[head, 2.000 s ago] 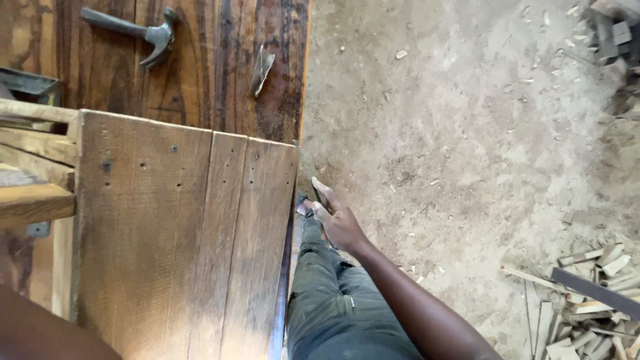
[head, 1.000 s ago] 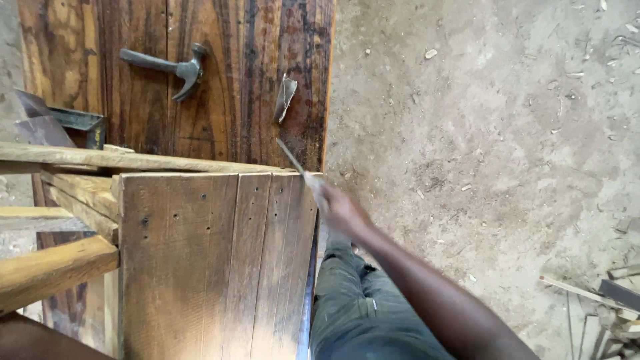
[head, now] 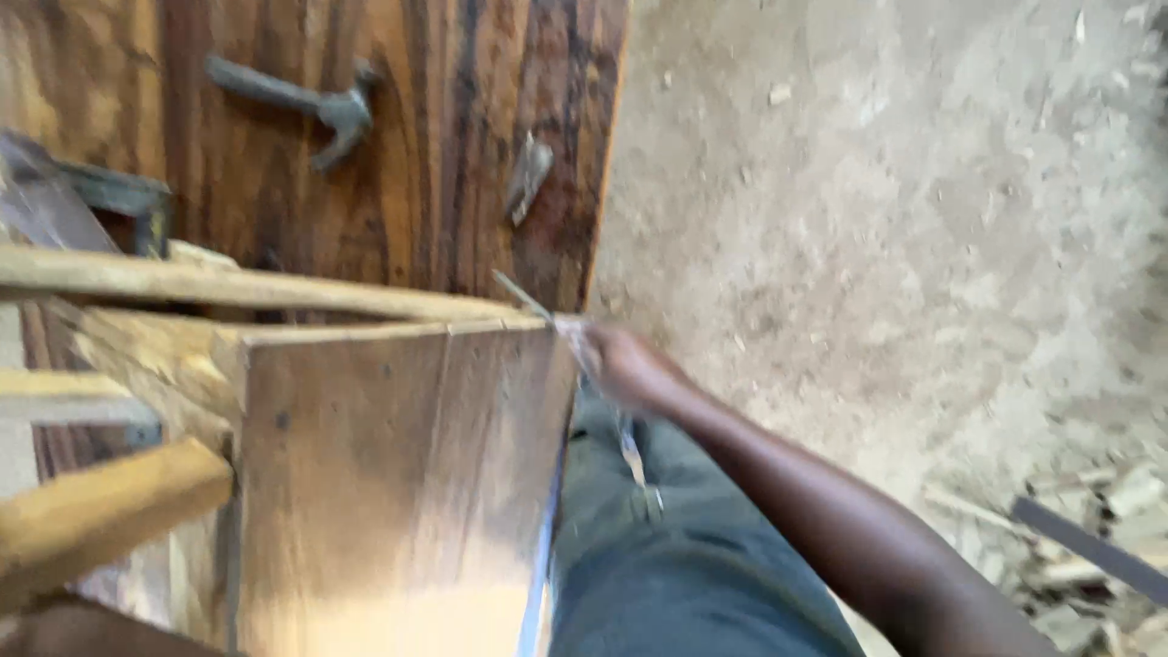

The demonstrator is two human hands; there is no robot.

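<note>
My right hand (head: 616, 360) is closed on a thin, blurred rod-like tool (head: 522, 295) at the far right corner of a wooden plank panel (head: 392, 456). The tool's tip points up and left over the tabletop. What kind of tool it is cannot be told. Of my left side only part of the arm shows at the bottom left; the hand is out of sight. The panel has nail holes and joins a pale wooden frame with a leg (head: 119, 511). A claw hammer (head: 338, 109) lies on the dark wooden tabletop (head: 438, 164).
A crumpled scrap (head: 529, 178) lies near the tabletop's right edge. At the left are a metal bracket-like piece (head: 151, 205) and a dark flat strip (head: 50, 196). Wood offcuts (head: 1077, 575) are heaped on the dusty floor (head: 867, 228) at the lower right.
My right hand has moved up from beside my leg to the panel's corner, and the thin tool now shows in it. The panel's far edge and the frame appear more tilted up.
</note>
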